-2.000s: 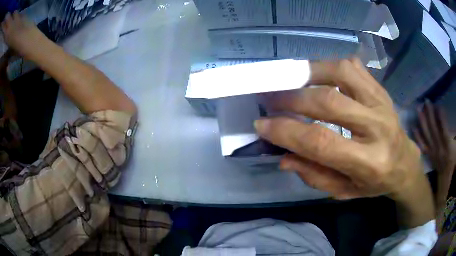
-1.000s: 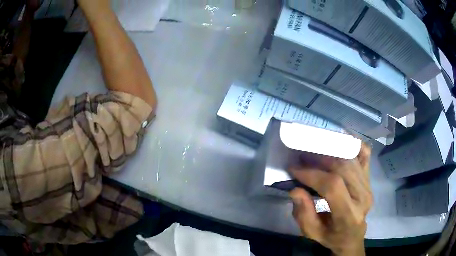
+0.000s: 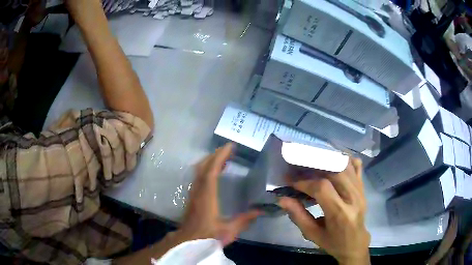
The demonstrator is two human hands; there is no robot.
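A retail box [image 3: 261, 171] stands near the table's front with its open end towards me. Its white end flap [image 3: 314, 157] sticks out at the top. My right hand [image 3: 331, 207] grips the box at this open end, fingers bent over the flap and opening; they hide part of the inside, where something dark shows. My left hand [image 3: 209, 199] is blurred, with thumb and fingers apart, at the box's left side. It holds nothing that I can see; whether it touches the box is unclear. Another printed carton [image 3: 240, 127] lies just behind.
Unclosed cartons [image 3: 310, 72] lie stacked behind, flaps sticking out at right. Closed boxes [image 3: 409, 158] stand at right with white tops. A neighbour's plaid sleeve [image 3: 77, 160] and bare arm reach in from the left, near a white paper sheet [image 3: 121, 36] and scattered small pieces [image 3: 181, 7].
My left hand has come into view beside the box. My right hand has moved from holding the box higher up to gripping it low near the table. The view has turned, showing more closed boxes.
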